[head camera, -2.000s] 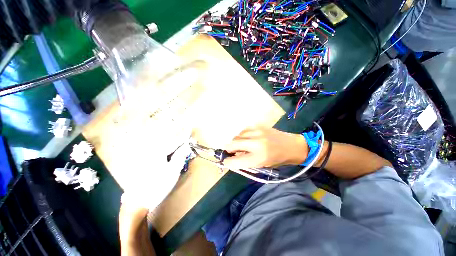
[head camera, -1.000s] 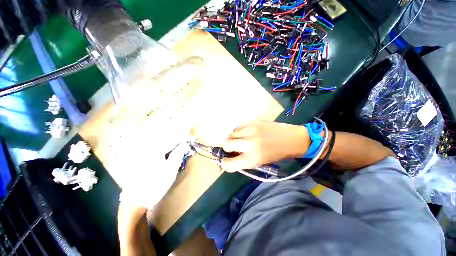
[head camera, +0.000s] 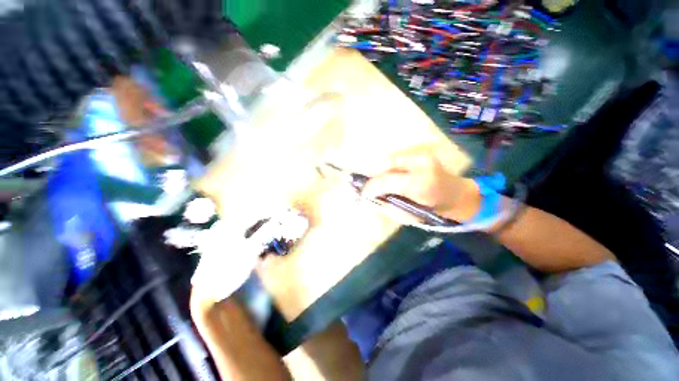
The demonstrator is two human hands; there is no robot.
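The view is blurred and the board is overexposed. My left hand (head camera: 227, 257), in a white glove, holds a small dark wired component (head camera: 278, 245) over the tan board (head camera: 298, 286). A white part (head camera: 296, 223) touches or adjoins it; the exact grip is washed out. My bare right hand (head camera: 421, 186), with a blue wrist band, holds the dark soldering iron (head camera: 417, 210). Its thin tip points up-left over the board, apart from the component.
A tangled wire pile (head camera: 476, 63) lies at the upper right. A clear fume hood (head camera: 249, 82) hangs over the board. White assemblies (head camera: 199, 210) lie left of it. Another person's hand (head camera: 141, 111) is at upper left. A black tray (head camera: 141, 298) is lower left, a plastic bag (head camera: 648, 149) far right.
The view has shifted and blurred. The iron has moved up and away from the component. A white part now shows by my left hand. Another person's hand and blue clothing have appeared at upper left.
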